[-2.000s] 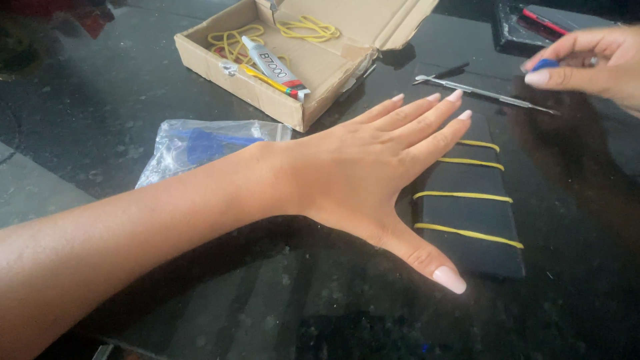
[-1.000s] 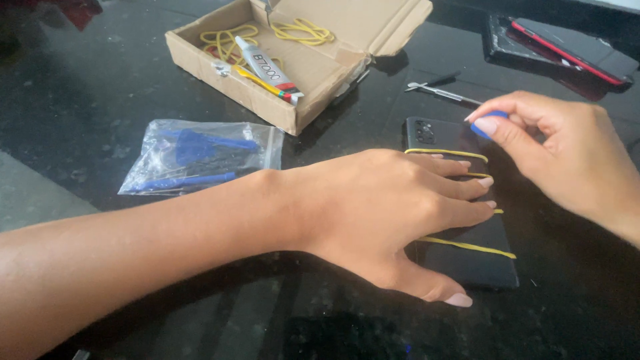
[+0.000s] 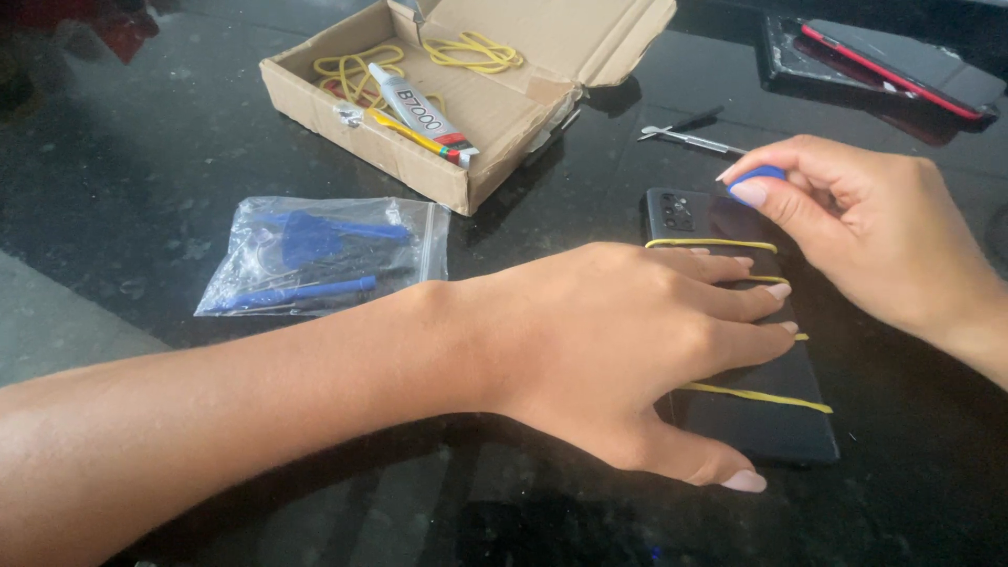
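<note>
A dark smartphone (image 3: pixel 787 429) lies back side up, its camera block at the far end, with several yellow rubber bands (image 3: pixel 760 395) around it. My left hand (image 3: pixel 630 331) rests spread across the phone and the bands, fingers apart and holding nothing. Between the thumb and forefinger of my right hand (image 3: pixel 866 220) is a blue plastic opening pick (image 3: pixel 760 179), just above the phone's far right corner. Beyond it lies a metal spudger (image 3: pixel 697 141), its near end hidden by my right hand.
An open cardboard box (image 3: pixel 394 161) holds a glue tube (image 3: pixel 425 114), rubber bands (image 3: pixel 472 53) and a yellow tool. Left of the phone lies a zip bag (image 3: pixel 331 260) of blue tools. At the back right, a red-edged phone (image 3: pixel 898 71) rests on a dark flat item (image 3: pixel 795 67).
My left hand has come down across the banded phone. My right hand, with the blue pick, has moved nearer, from beside the metal tool to the phone's far corner.
</note>
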